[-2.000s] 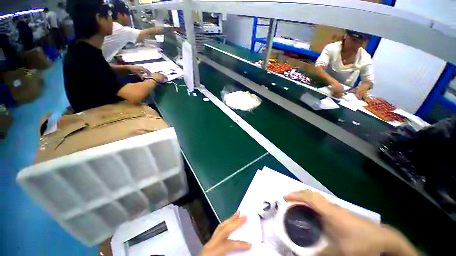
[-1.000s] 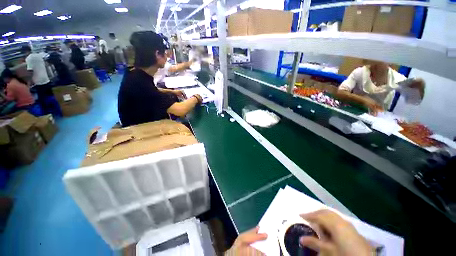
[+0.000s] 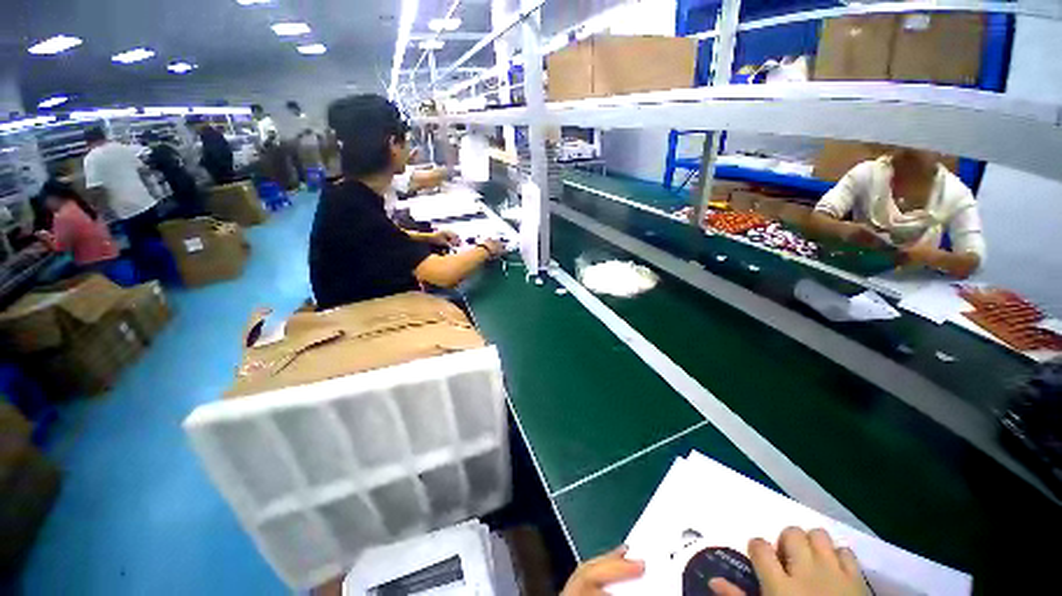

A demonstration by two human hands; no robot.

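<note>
A white insert tray (image 3: 664, 518) lies on more white sheets at the belt's near edge, at the bottom right. A black round disc (image 3: 713, 570) sits at the tray's round hole, cut off by the lower edge. My right hand (image 3: 806, 563) lies over the disc's right side with its fingers on it. My left hand (image 3: 606, 573) is mostly below the frame; its fingertips touch the tray's left edge. What lies under my right palm is hidden.
A whitish compartment tray (image 3: 349, 448) leans on a brown carton (image 3: 361, 338) at left. Stacked inserts (image 3: 478, 547) stand below it. A clear bag of pale parts (image 3: 617, 277) lies on the belt. A black plastic bag (image 3: 1036, 425) is at right. People sit alongside and opposite.
The view has tilted up and turned left, so the work sits lower. The white ring seen earlier around the disc no longer shows; the disc lies flat at the tray, my right hand beside and over it.
</note>
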